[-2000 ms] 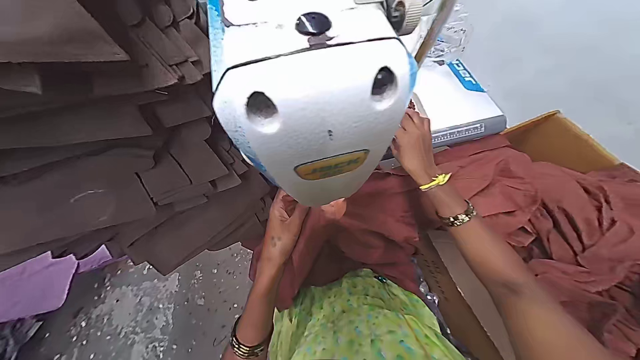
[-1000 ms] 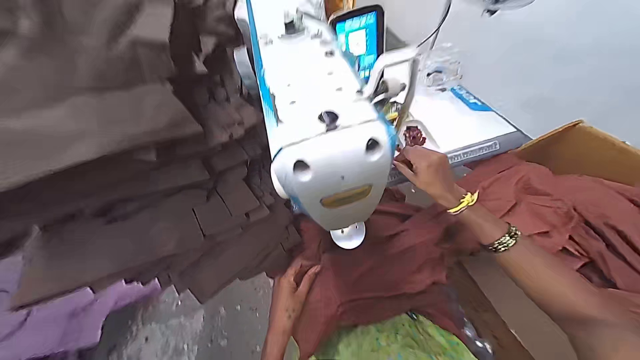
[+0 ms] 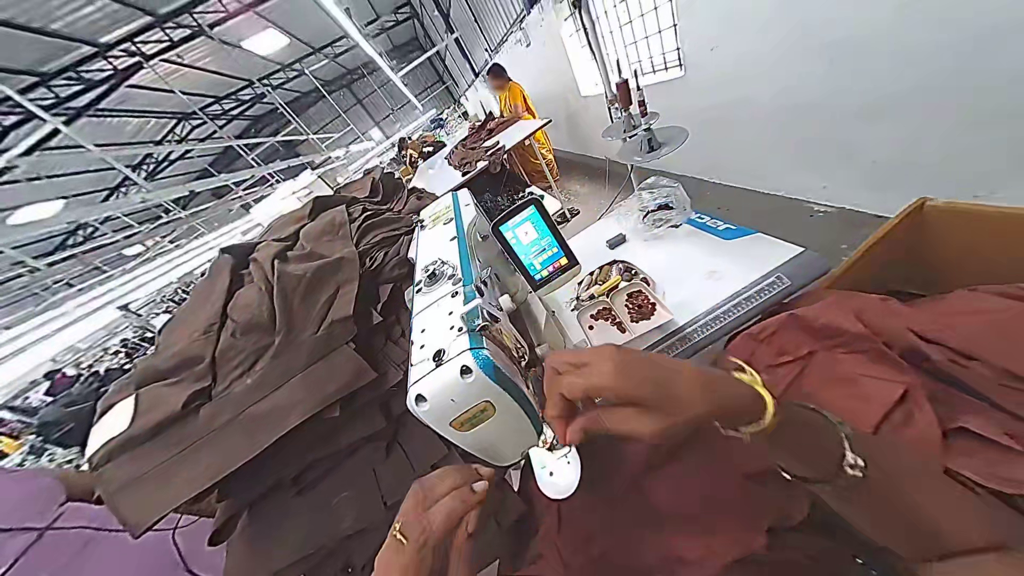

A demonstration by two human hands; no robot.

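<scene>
The white and blue head of a Jack sewing machine [image 3: 480, 384] stands in the middle, with a round white guard [image 3: 554, 472] at its lower front. My right hand [image 3: 616, 392], with a yellow band and bangle at the wrist, has thumb and fingertips pinched together just above the guard, at the needle area; whether something small is between them is not visible. My left hand [image 3: 436, 520], wearing a ring, is left of the guard, fingers bent beside the fabric; its hold cannot be told. Reddish-brown fabric [image 3: 656, 496] lies beneath and right of the guard.
Dark brown cut fabric [image 3: 264, 320] is heaped at the left, purple fabric [image 3: 96, 528] below it. Behind my right hand are a tray of buttons [image 3: 632, 308], a lit control screen [image 3: 534, 244] and a thread stand [image 3: 644, 140]. A cardboard box [image 3: 928, 240] stands right; a person [image 3: 524, 112] is farther back.
The view has tilted up strongly, showing the room. My right hand has moved from beside the button tray to the needle area by the white guard.
</scene>
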